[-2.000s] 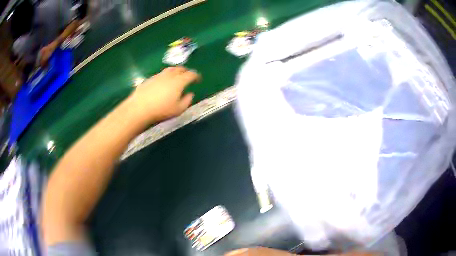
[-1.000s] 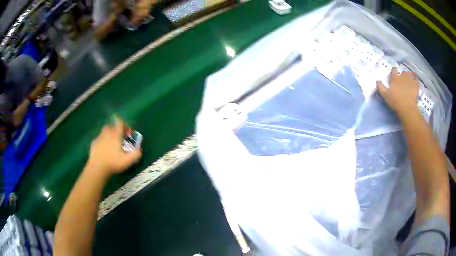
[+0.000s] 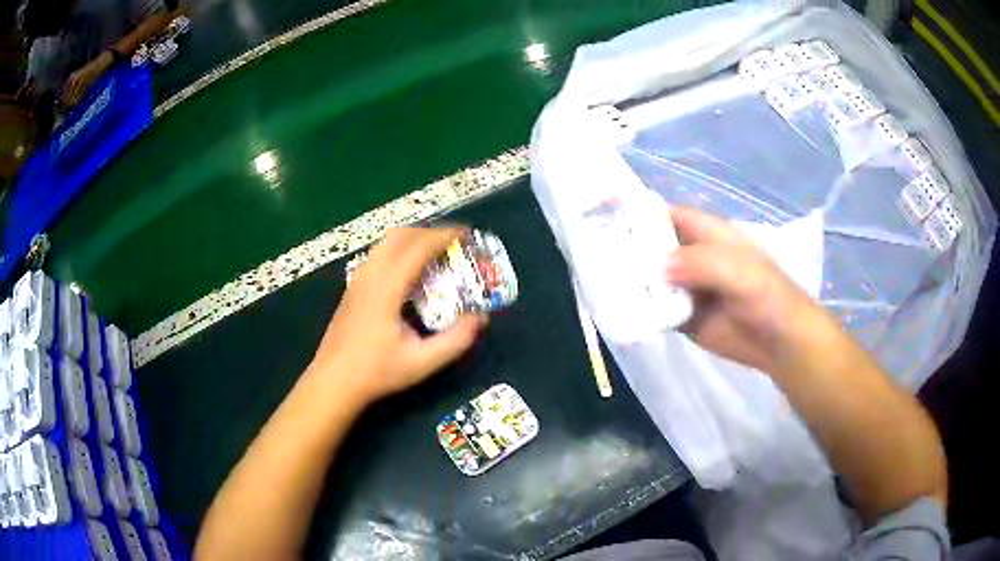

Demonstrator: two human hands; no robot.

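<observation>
My left hand point(image 3: 384, 318) holds a base with internals point(image 3: 472, 274) above the dark bench; red, blue and yellow components show, slightly blurred. My right hand point(image 3: 735, 285) holds a white top cover point(image 3: 636, 263) in front of the clear plastic liner point(image 3: 702, 438); the cover is blurred against the white plastic. A second base with internals point(image 3: 489, 428) lies on the bench below and between my hands, components facing up. The two held parts are apart.
Loose white covers point(image 3: 844, 93) lie along the far and right sides of the liner. A thin pale strip point(image 3: 595, 356) lies beside it. Stacked white housings point(image 3: 77, 405) stand at left. The green conveyor point(image 3: 362, 132) runs beyond the speckled rail point(image 3: 439, 197). A person's arm point(image 3: 121, 49) shows across the belt.
My left hand has come back from the conveyor to above the bench with a base. My right hand has moved from the covers in the liner towards the left hand, now holding a cover.
</observation>
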